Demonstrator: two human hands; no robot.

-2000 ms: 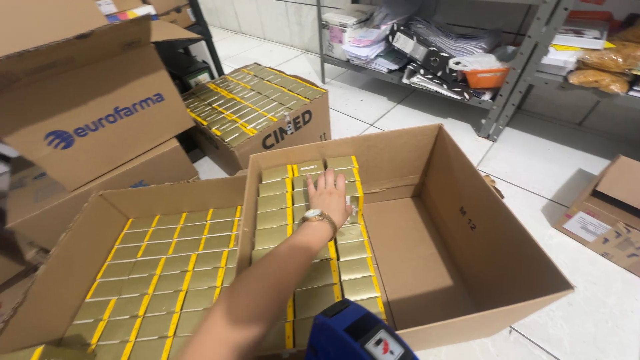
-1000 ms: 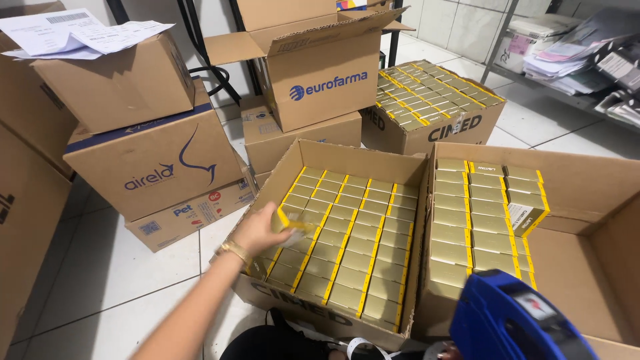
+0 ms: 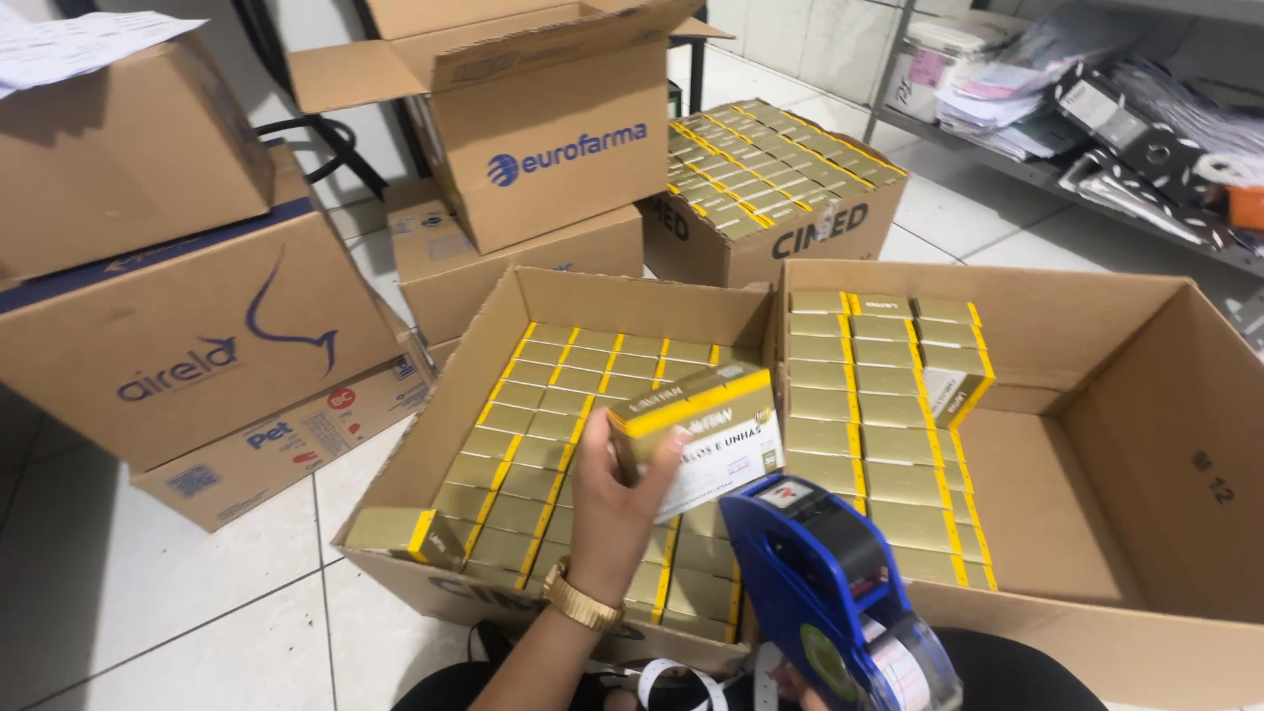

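Observation:
My left hand (image 3: 627, 484), with a gold watch at the wrist, grips a gold, yellow and white product carton (image 3: 696, 434) tilted above the left open cardboard box (image 3: 632, 296). Rows of matching gold cartons (image 3: 533, 425) fill that box. At lower right, my right hand (image 3: 795, 686) is mostly hidden beneath a blue handheld label gun (image 3: 829, 583), which it holds. The gun's front end is close to the carton's lower right corner. A loose strip of label backing (image 3: 681, 681) curls below the gun. In the right cardboard box (image 3: 1136, 415), more gold cartons (image 3: 869, 425) stand along the left side.
Another box (image 3: 780, 232) packed with gold cartons stands behind. Stacked cardboard boxes (image 3: 197, 346) rise at left, with an open box (image 3: 563, 138) on another near the middle. A metal shelf (image 3: 1037, 163) at back right bears papers and binders. White floor tiles (image 3: 247, 583) show at lower left.
My left hand was over the right box, then at the left box's cartons; now it holds one carton up near the label gun. The view has swung left since the first frame.

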